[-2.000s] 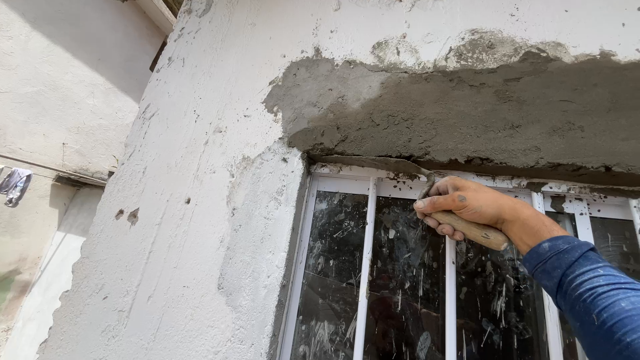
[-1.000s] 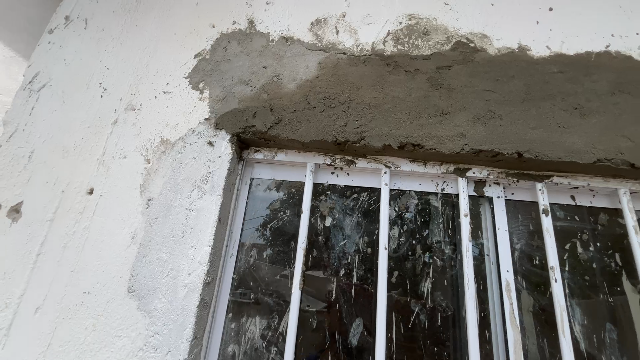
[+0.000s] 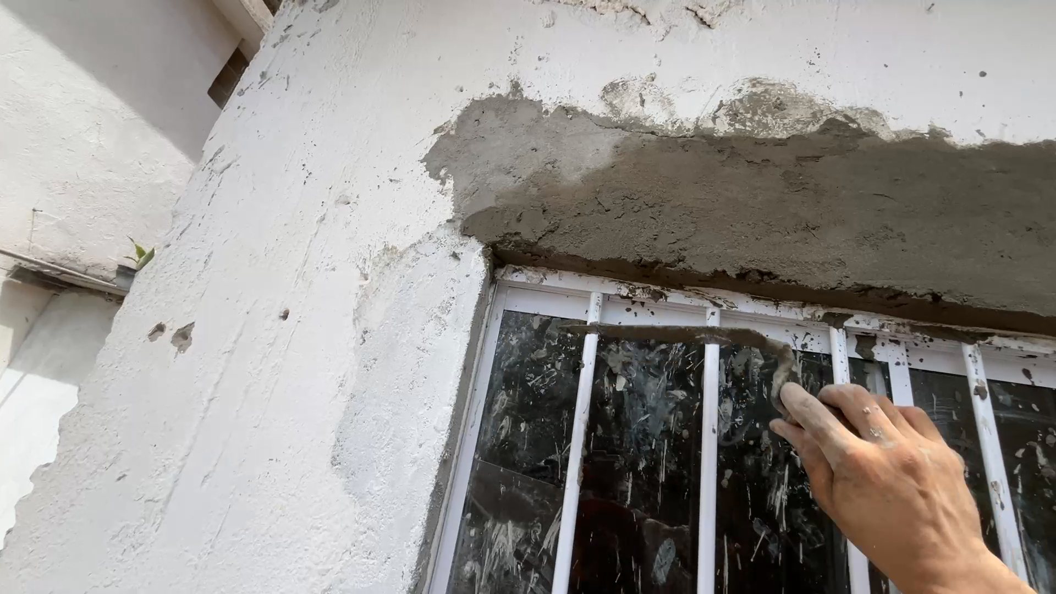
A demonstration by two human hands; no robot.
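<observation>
My right hand (image 3: 891,470) grips a mortar-smeared trowel (image 3: 685,334), its thin blade seen nearly edge-on and pointing left. The blade lies across the view of the white window bars (image 3: 709,445), a little below the top of the white window frame (image 3: 660,295); whether it touches the bars I cannot tell. Above the frame, a broad band of grey mortar (image 3: 742,198) covers the wall edge, darker over most of its width and paler at its left end. The trowel's handle is hidden in my fingers. My left hand is out of view.
Splattered window glass (image 3: 643,495) stands behind the bars. To the left runs a rough white wall (image 3: 272,396) with small holes. Farther left are a neighbouring wall (image 3: 99,148) and a small green plant (image 3: 140,254) on a ledge.
My right hand and the trowel, out of view one second ago, are back in front of the window. Two seconds ago the blade was up at the mortar's lower edge. The view has shifted.
</observation>
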